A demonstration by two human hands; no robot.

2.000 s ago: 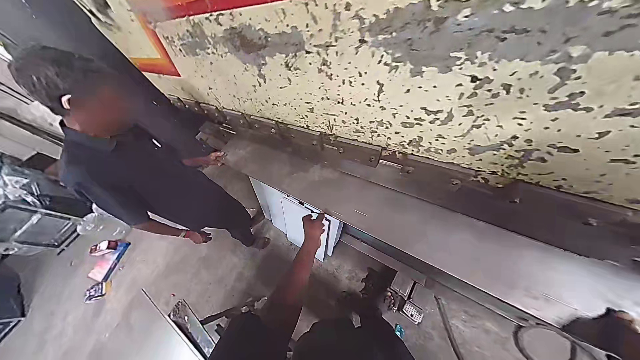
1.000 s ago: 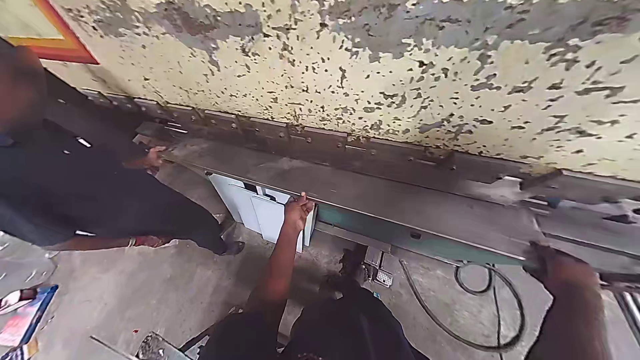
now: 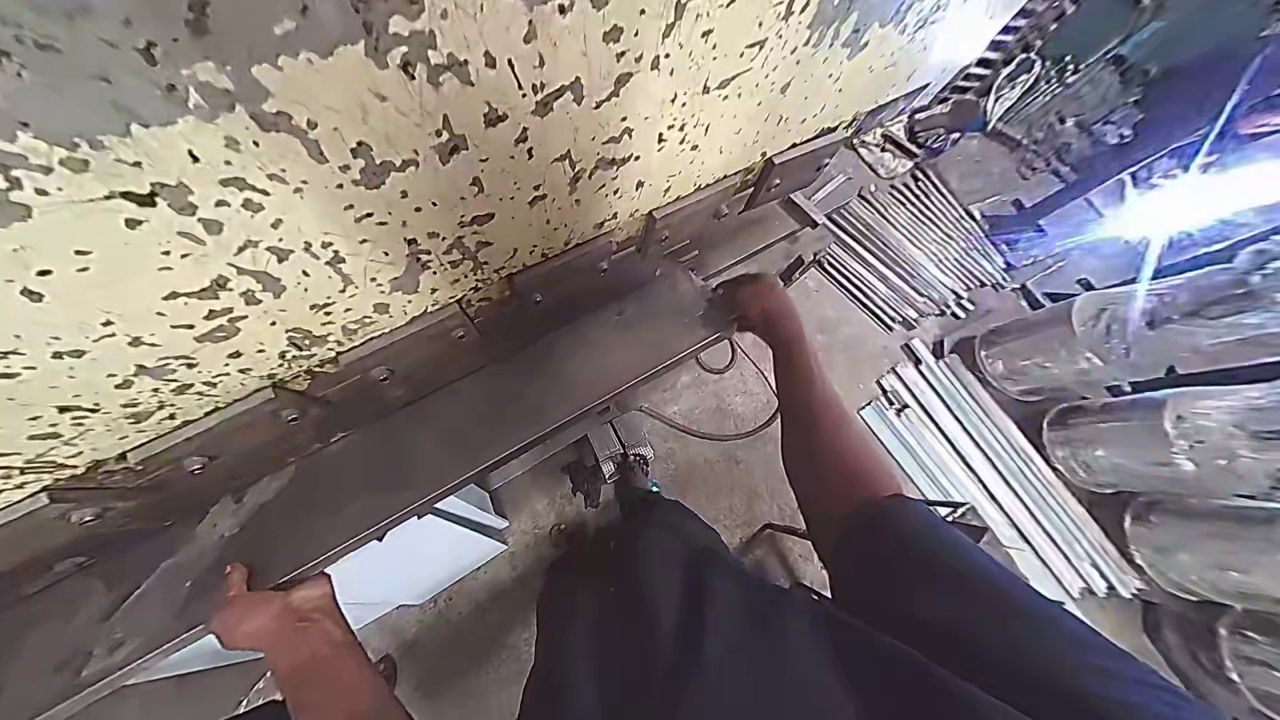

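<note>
A long grey metal sheet [image 3: 480, 400] lies lengthwise along the bolted lower edge of a large machine with peeling yellow paint [image 3: 420, 190]. My left hand [image 3: 275, 612] grips the sheet's near edge at the lower left, with the thumb on top and the other fingers partly hidden. At the sheet's right end, my right hand [image 3: 748, 303] holds the corner, its fingertips partly hidden. Below the sheet, one foot is beside a metal foot pedal [image 3: 608, 450].
White panels [image 3: 415, 565] stand beneath the sheet. Bundles of metal bars [image 3: 985, 470] lie on the floor at right, near large wrapped cylindrical rolls [image 3: 1160, 430]. A looped hose [image 3: 700, 435] is on the floor. Bright welding light [image 3: 1170, 208] glares at upper right.
The view has swung far to the right. My right hand, at the sheet's right end one second ago, is still there. The co-worker seen at left earlier is out of view.
</note>
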